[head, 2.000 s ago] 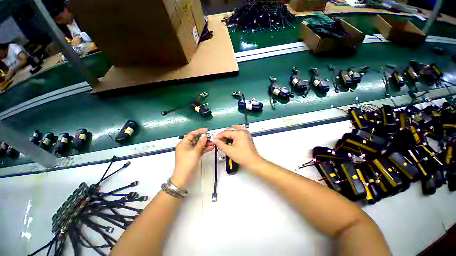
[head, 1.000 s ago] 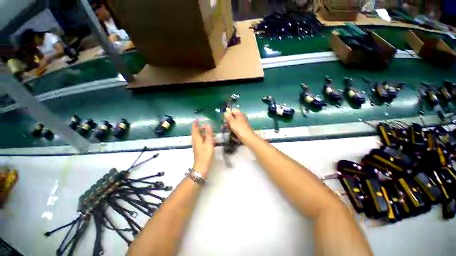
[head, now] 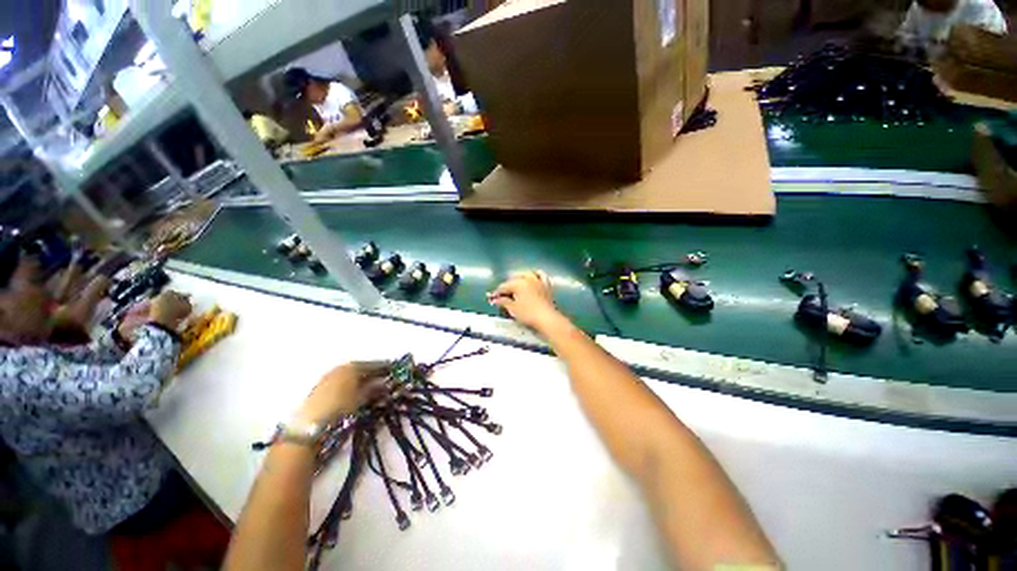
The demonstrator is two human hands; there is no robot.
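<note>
The stacked green circuit boards [head: 404, 370] lie on the white bench in front of me, with black cable leads [head: 446, 446] fanning out towards me and to the right. My left hand [head: 344, 399] is over the boards and touches them; its fingertips are blurred and partly hidden among them. My right hand [head: 526, 299] is raised near the belt's edge, thumb and fingertips close together; whether they hold something small cannot be made out. A black pack with a yellow mark [head: 628, 286] lies on the green belt, right of my right hand, beside another pack [head: 685, 292].
More packs lie along the belt [head: 535, 240] on both sides. A grey post [head: 268, 184] stands at left. A large carton [head: 558, 95] sits on a cardboard sheet [head: 725, 167]. A person [head: 84, 413] works at far left beside yellow parts [head: 206, 335]. Black packs [head: 965, 535] lie at lower right.
The view has turned left. My left hand has moved onto the stacked boards. The pack between my hands has been let go and lies on the belt. My right hand has moved left of it.
</note>
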